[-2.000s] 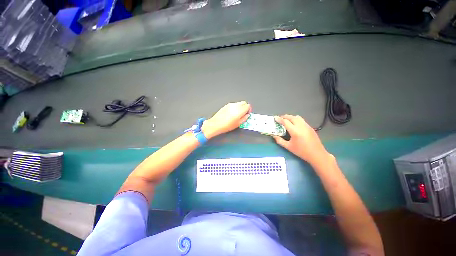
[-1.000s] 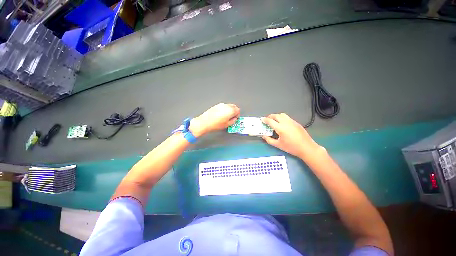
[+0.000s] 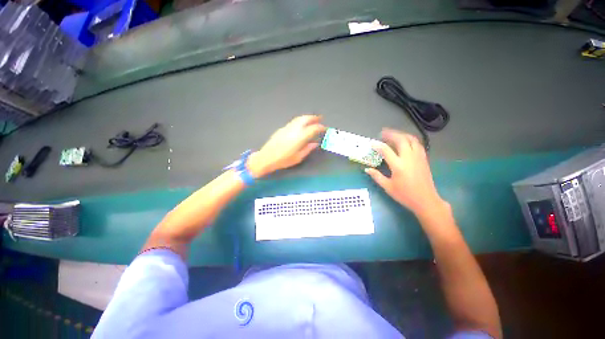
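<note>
A green-white circuit board (image 3: 351, 146) is in front of me over the belt, slanted with its right end lower. My right hand (image 3: 403, 164) holds its right end between thumb and fingers; the fingers are slightly blurred. My left hand (image 3: 292, 144) is at the board's left end, thumb and fingers apart, with nothing visible in it; whether a fingertip touches the corner is unclear. A bundled black power cord (image 3: 414, 106) lies behind my right hand. A white adhesive pad sheet (image 3: 314, 227) with rows of small dark squares lies on the teal mat nearer me.
Another board (image 3: 73, 157) with a black cord (image 3: 136, 138) lies left on the belt (image 3: 252, 93), with a further board (image 3: 14, 169) at far left. A striped stack (image 3: 45, 220) stands at the left edge. A metal box with red display (image 3: 564, 205) stands right.
My left hand's fingers have opened and spread at the board's left end. The board in my right hand has turned, its right end now lower. The view has shifted slightly.
</note>
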